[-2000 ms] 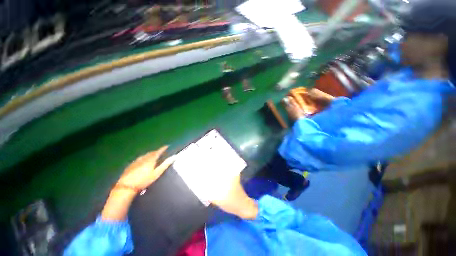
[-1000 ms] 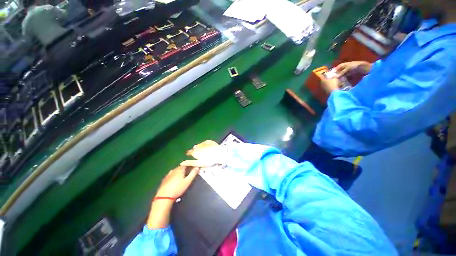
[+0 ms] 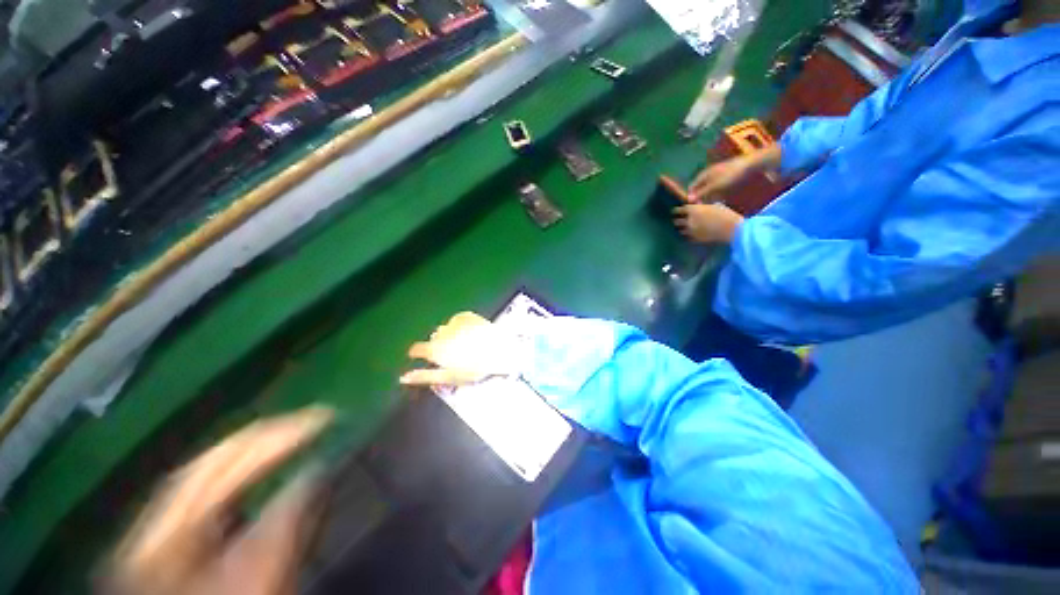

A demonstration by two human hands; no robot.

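Observation:
A black tray (image 3: 424,500) lies in front of me on the green surface. Bright silver-white phone units (image 3: 513,425) sit at its right end. My right hand (image 3: 456,352) reaches across, palm down, over the upper part of these units, thumb and fingers apart; whether it grips one is hidden under the hand. My left hand (image 3: 233,506) is large and blurred at the lower left, near the tray's left part, with its fingers apart and nothing visible in it.
Several loose phone units (image 3: 539,205) lie on the green surface (image 3: 384,302) beyond the tray. A neighbouring worker in a blue smock (image 3: 883,221) handles an orange-brown piece (image 3: 674,187) at the right. A raised shelf with a tan-and-white edge (image 3: 267,198) holds metal-edged frames (image 3: 87,192).
My left hand has moved down and left, away from my right hand. My right hand stays over the units. The neighbour's hands have moved from the orange box to the orange-brown piece.

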